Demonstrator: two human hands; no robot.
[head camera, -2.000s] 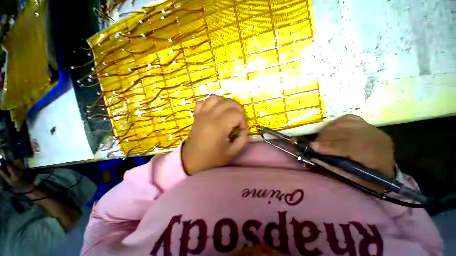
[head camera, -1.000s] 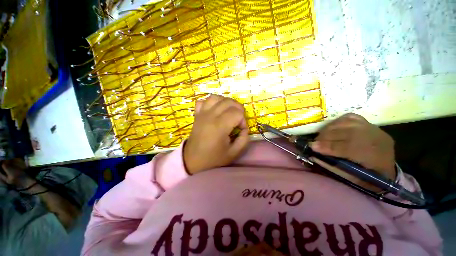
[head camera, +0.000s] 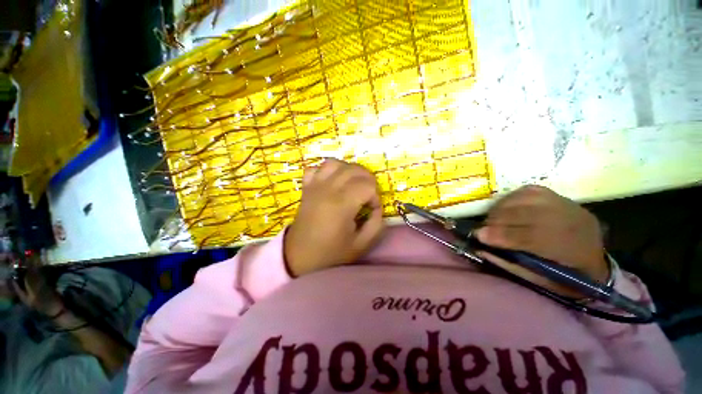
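A yellow polyimide panel (head camera: 450, 165) with a dark grid lies on the white bench, bright with glare in its middle. Thin red-brown lead wires (head camera: 231, 168) with white ends lie in rows over its left part. My left hand (head camera: 336, 218) rests at the panel's near edge, closed on a small bunch of lead wires (head camera: 362, 216); what its fingertips touch is hidden. My right hand (head camera: 545, 231) holds the soldering iron (head camera: 556, 271). The iron's tip and the thin feed tube (head camera: 442, 241) beside it meet at the panel's near edge, just right of my left hand.
Stacked yellow panels (head camera: 52, 108) stand in a blue tray (head camera: 81, 154) at the far left. A heap of loose wires (head camera: 192, 17) lies beyond the panel's top left. A dark strip (head camera: 140, 165) runs along the panel's left side. Another person's arm (head camera: 65, 319) is at the lower left.
The view has shifted slightly, so the panel and hands sit a little lower in the picture. Both hands keep their holds, and the iron's tip stays at the panel's near edge.
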